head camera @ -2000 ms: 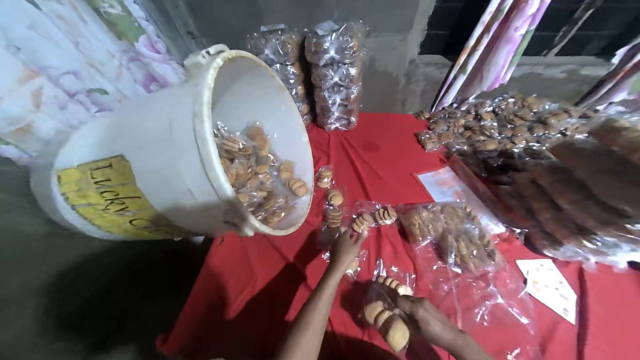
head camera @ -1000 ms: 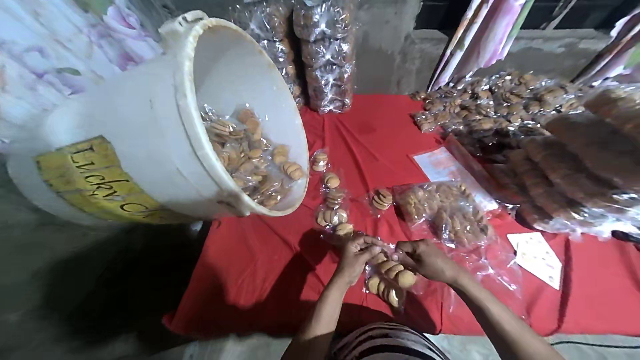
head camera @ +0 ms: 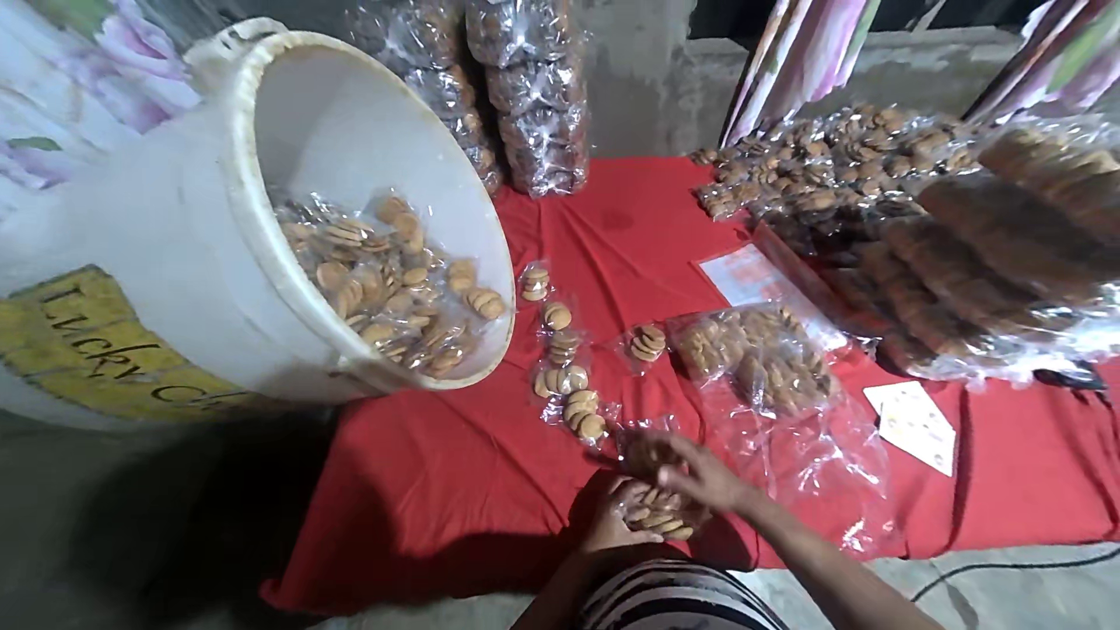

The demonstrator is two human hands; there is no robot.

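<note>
My left hand [head camera: 605, 522] holds the left side of a clear plastic bag of round cookies [head camera: 658, 516] close to my striped shirt. My right hand [head camera: 700, 477] is over the bag's upper edge, its fingers spread beside a small cookie packet [head camera: 646, 451] partly behind them; whether it grips that packet I cannot tell. Small clear packets of cookies [head camera: 564, 346] lie in a column on the red tablecloth [head camera: 604, 236], and one more packet [head camera: 647, 344] lies to their right. A larger plastic bag filled with cookies [head camera: 757, 354] rests farther right.
A tilted white plastic bucket [head camera: 175, 201] with cookie packets [head camera: 385, 280] inside stands at left. Tall stacks of bagged goods [head camera: 538, 96] are at the back. Packaged brown goods [head camera: 971, 254] fill the right side. Printed papers [head camera: 914, 424] lie on the cloth, and a black cable [head camera: 1006, 567] runs below.
Both hands have moved down towards my body, with the bag of cookies now nearer my shirt. One second ago they were together at the bag's top. The packet column on the cloth has become longer.
</note>
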